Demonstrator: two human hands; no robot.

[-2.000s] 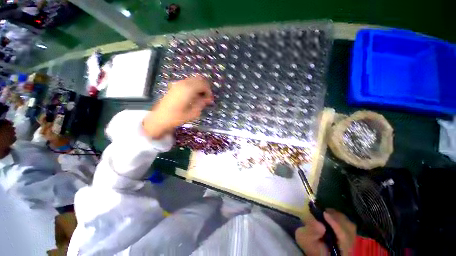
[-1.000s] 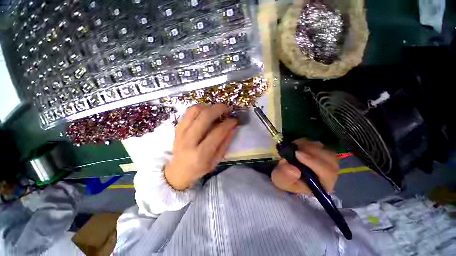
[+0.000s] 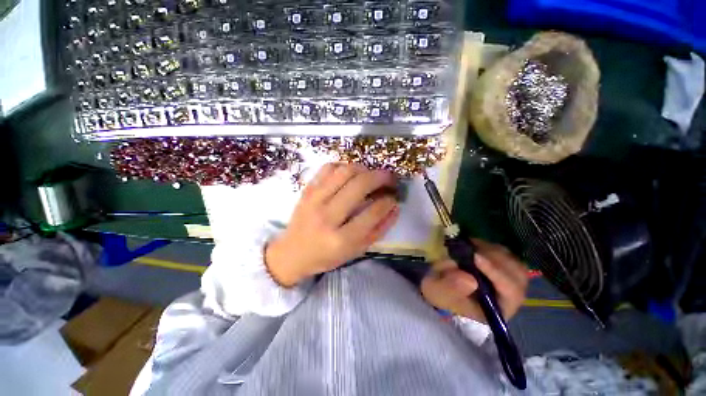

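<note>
My right hand [image 3: 476, 282] is shut on the black handle of the soldering iron [image 3: 486, 313]; its tip points up and left at the edge of the gold-coloured small parts [image 3: 395, 152]. My left hand [image 3: 334, 220] is over the white work sheet [image 3: 248, 216], fingers curled, fingertips beside a small dark thing [image 3: 400, 188]. Whether the fingers hold it cannot be told. Red small parts [image 3: 201, 158] lie in a pile to the left of the gold ones. The clear blister tray [image 3: 263, 133] with dark modules lies above both piles.
The beige cleaner bowl [image 3: 577, 97] with metal wool [image 3: 536, 100] is right of the tray. A fan with a round wire guard [image 3: 553, 232] stands below it. A solder spool [image 3: 58, 205] is at the left. A blue bin [image 3: 619, 17] shows at the top right.
My left hand has come down from over the tray to the work sheet beside the gold parts. The iron stays in my right hand. The view has shifted over the last second.
</note>
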